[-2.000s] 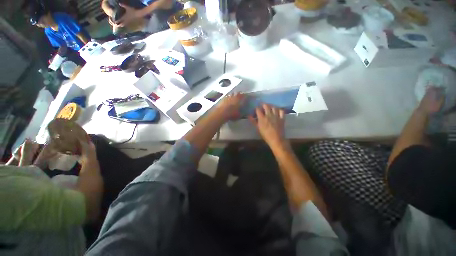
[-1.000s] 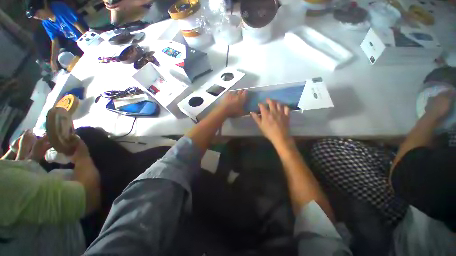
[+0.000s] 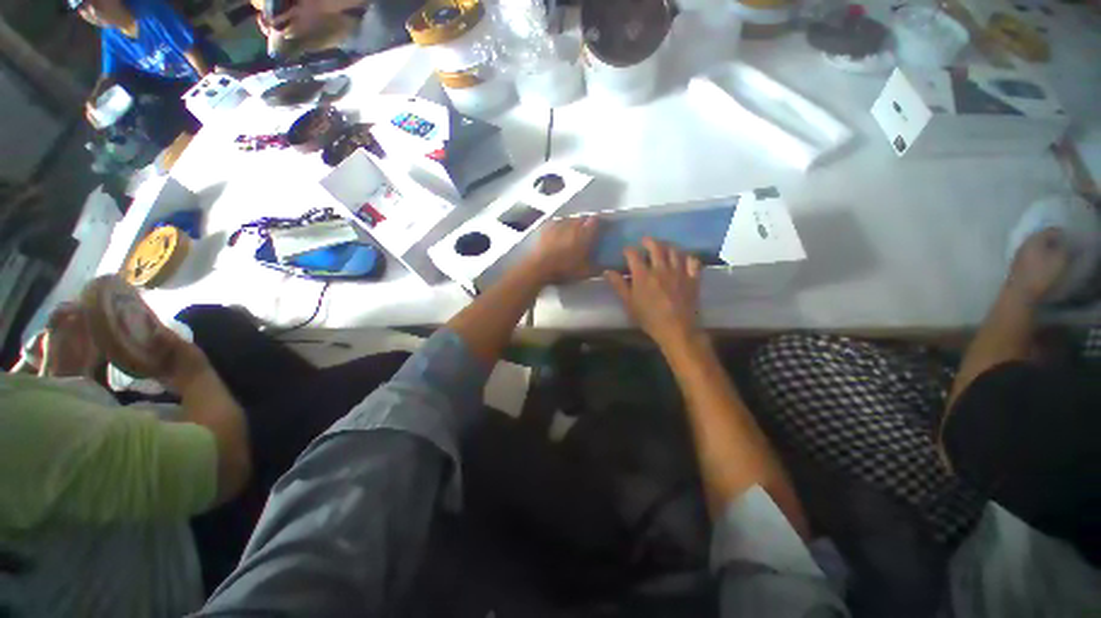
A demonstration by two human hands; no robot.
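Observation:
A long white product box (image 3: 763,235) lies near the table's front edge with a flat blue unit (image 3: 700,226) showing in its open top. My left hand (image 3: 565,250) holds the box's left end, fingers over the blue unit's end. My right hand (image 3: 658,284) holds the box's front edge near the middle, its fingertips over the blue surface. Both thumbs' exact contact is unclear. A white strip (image 3: 496,237) with two dark circles and a dark square lies at the box's left, partly behind my left wrist.
An open carton (image 3: 402,220), a blue device with cables (image 3: 341,261) and a yellow ring (image 3: 157,255) lie left. A white tray (image 3: 791,151) lies behind the box. Another carton (image 3: 966,127) stands back right. Tubs (image 3: 622,79) stand at the back. Neighbours sit on both sides.
The view shifted slightly after the first frame. My hands and the box keep nearly the same pose. The left neighbour's round container has lowered and turned; the right neighbour's hand has moved a little.

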